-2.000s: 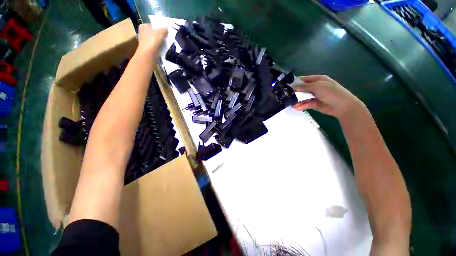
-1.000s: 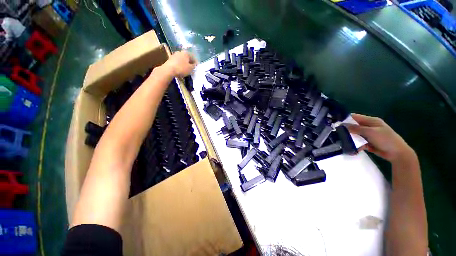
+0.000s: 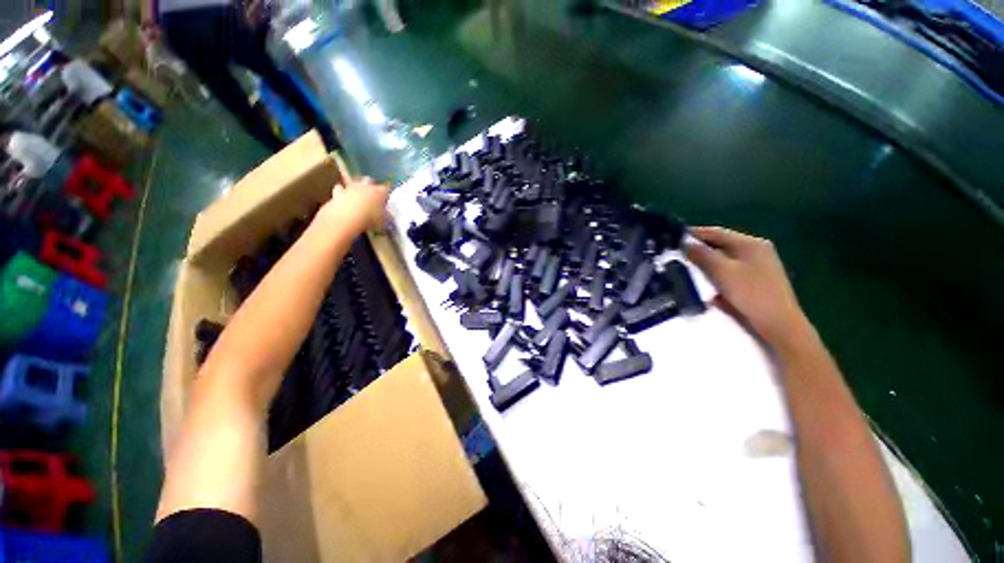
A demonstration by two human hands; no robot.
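Many small black plastic parts (image 3: pixel 550 275) lie heaped and scattered on a white sheet (image 3: pixel 509 128) over the white-covered bench. My left hand (image 3: pixel 363 207) is closed at the sheet's far left corner, beside the carton's rim; its fingertips are blurred. My right hand (image 3: pixel 735 266) pinches the sheet's right edge between thumb and fingers, beside the outermost black parts. The open cardboard carton (image 3: pixel 374 467) stands to the left, with rows of black parts (image 3: pixel 350 319) inside, partly hidden by my left forearm.
A dark green conveyor belt (image 3: pixel 617 132) runs behind and right of the bench. Blue trays (image 3: pixel 936 39) are at the top right. Red stools (image 3: pixel 99 185) and blue stools (image 3: pixel 44 379) stand on the floor at left. A person's legs (image 3: pixel 226 55) show at the top left.
The heaped parts have spread into a looser, flatter layer on the sheet. Both hands remain at its edges. The camera view has shifted, showing more floor at left.
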